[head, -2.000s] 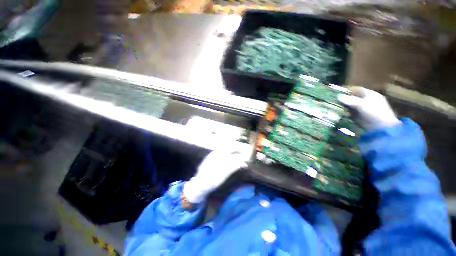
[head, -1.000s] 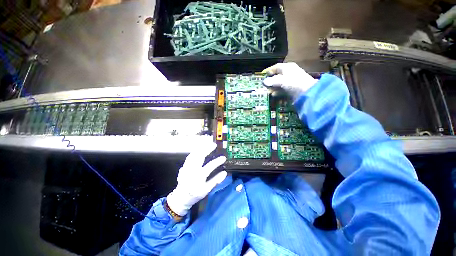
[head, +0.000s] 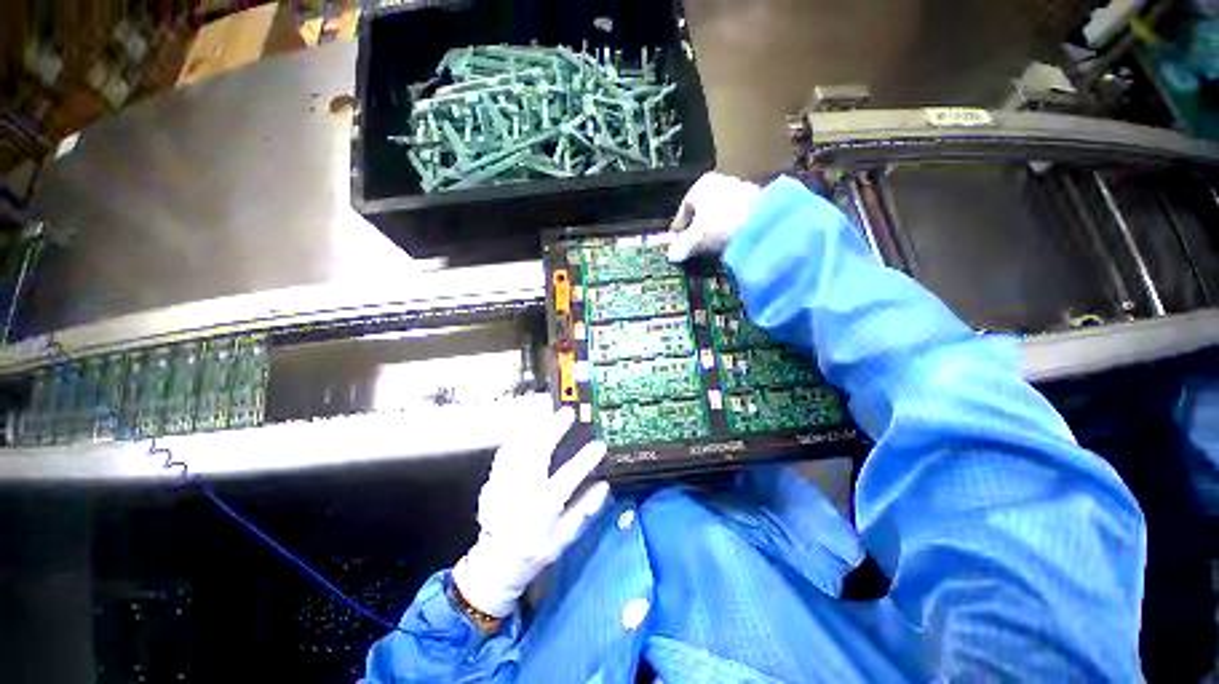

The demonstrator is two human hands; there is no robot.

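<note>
A black carrier pallet (head: 668, 458) lies across the conveyor rails in front of me, with orange clips (head: 564, 374) on its left edge. Two green PCB panels sit in it side by side, a left panel (head: 642, 341) and a right panel (head: 775, 381) partly under my right sleeve. My left hand (head: 528, 515), in a white glove, is at the pallet's lower left corner, thumb and fingers around the edge. My right hand (head: 713, 218), in a white glove, has its fingertips on the top edge near the gap between the panels; it holds nothing that I can see.
A black scrap bin (head: 535, 194) with thin pale-green strips stands behind the pallet. More green panels (head: 147, 388) lie between the left rails. The outgoing conveyor (head: 963, 127) is at the right. A coiled blue cord (head: 274, 545) runs to my left wrist.
The blurred view has steadied and shifted. The pallet, tilted in the earliest frame, now lies flat. My right hand has moved from its right side to the top edge between the panels.
</note>
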